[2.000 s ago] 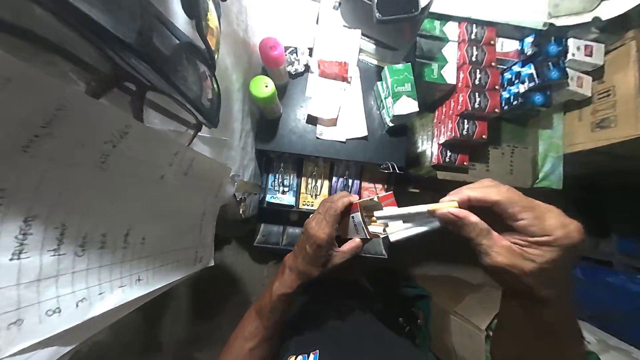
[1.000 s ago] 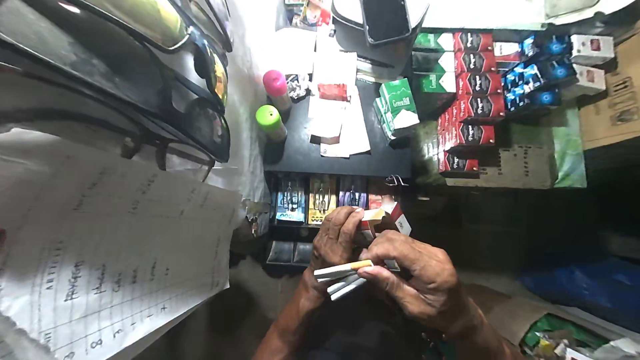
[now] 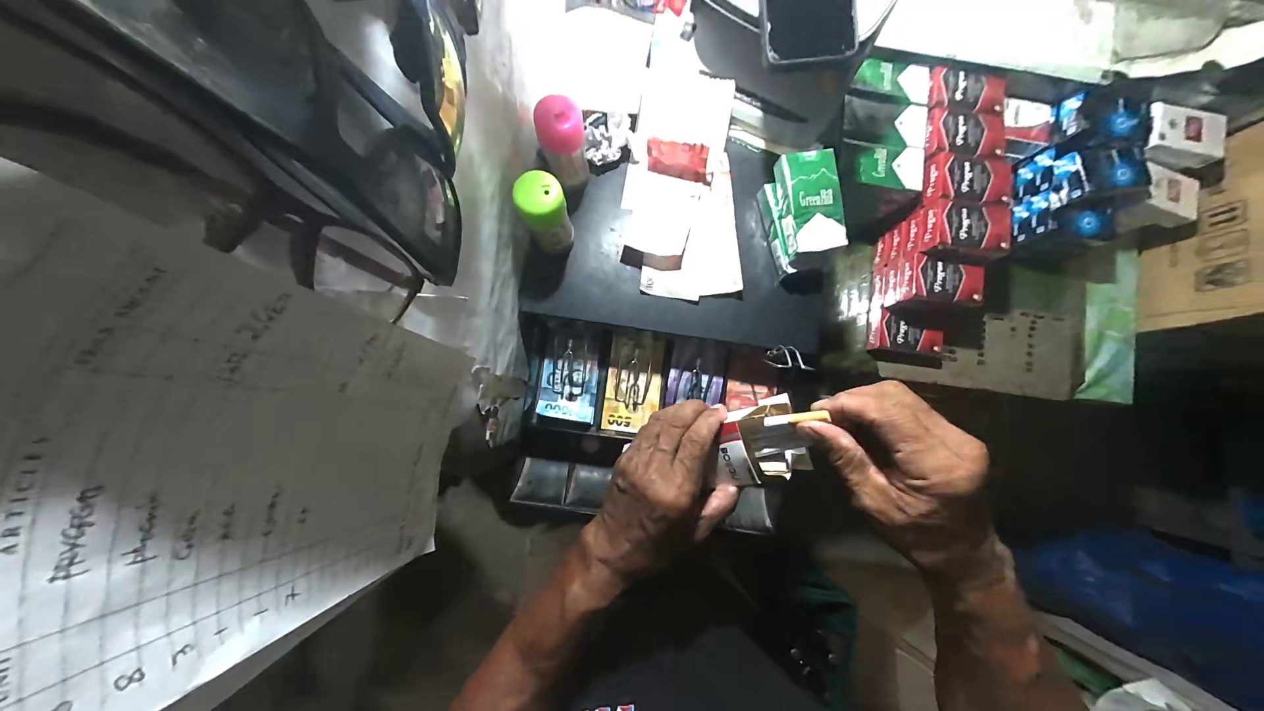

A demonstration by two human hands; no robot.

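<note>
My left hand (image 3: 671,474) holds an opened red and white cigarette pack (image 3: 741,452), its open end facing right. Between the thumb and forefinger of my right hand (image 3: 904,469) is the yellow filter end of a cigarette (image 3: 798,419), whose white part lies at the mouth of the pack. The inside of the pack is only partly visible. Just beyond my hands, banknotes (image 3: 632,380) in several colours lie in the compartments of a black cash drawer (image 3: 592,442), under wire clips.
Green cigarette packs (image 3: 812,202) stand on the black surface beside paper slips (image 3: 691,237). Stacked red packs (image 3: 963,227) and blue packs (image 3: 1096,197) are at the right. Two capped containers, pink (image 3: 559,123) and green (image 3: 540,202), stand left. Handwritten sheets (image 3: 197,444) and eyeglasses (image 3: 380,247) hang at far left.
Two seconds and one second ago my right hand held several cigarettes outside the pack; now one shows between its fingers at the pack's mouth. The right hand has moved right since one second ago.
</note>
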